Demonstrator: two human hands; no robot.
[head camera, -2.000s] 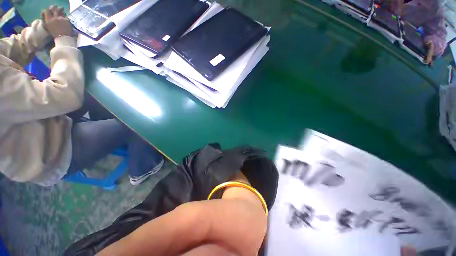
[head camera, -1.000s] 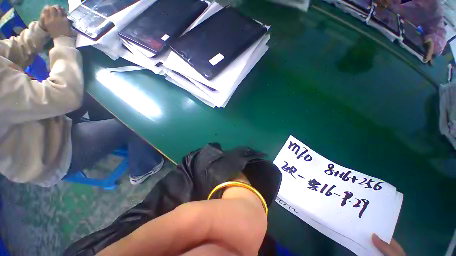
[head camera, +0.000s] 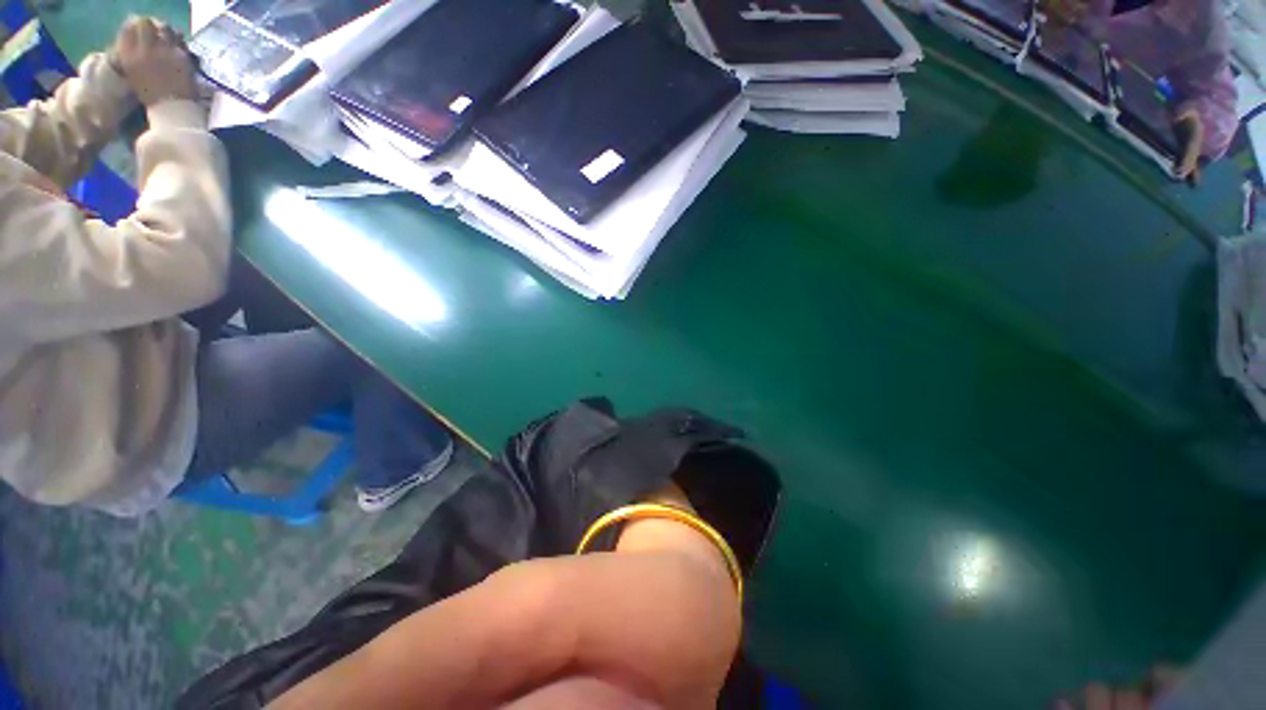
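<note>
My left arm, with a black sleeve and yellow wrist band, fills the bottom centre. Bare skin of my left hand or forearm (head camera: 542, 631) is very near the camera; no fingers show. A small blurred part of my right hand (head camera: 1122, 692) shows at the bottom right edge. A grey blurred shape (head camera: 1222, 645) stands beside it, cut off by the frame; I cannot tell what it is. The label sheet with handwriting is not recognisable in view. A glossy black device (head camera: 611, 118) with a small white sticker lies on uneven white sheets at the upper centre.
The green table (head camera: 833, 375) reflects the lights. More devices (head camera: 458, 63) lie on the stacks at upper left. Another stack (head camera: 833, 104) is at top centre. White layers (head camera: 1243, 312) stand at the right edge. A person in beige (head camera: 125, 278) sits at left; a pink sleeve (head camera: 1180, 56) shows top right.
The handwritten sheet has left its place at lower right. My right hand is lower, at the frame's edge, and the grey shape has appeared. A device stack has come into view at the top centre.
</note>
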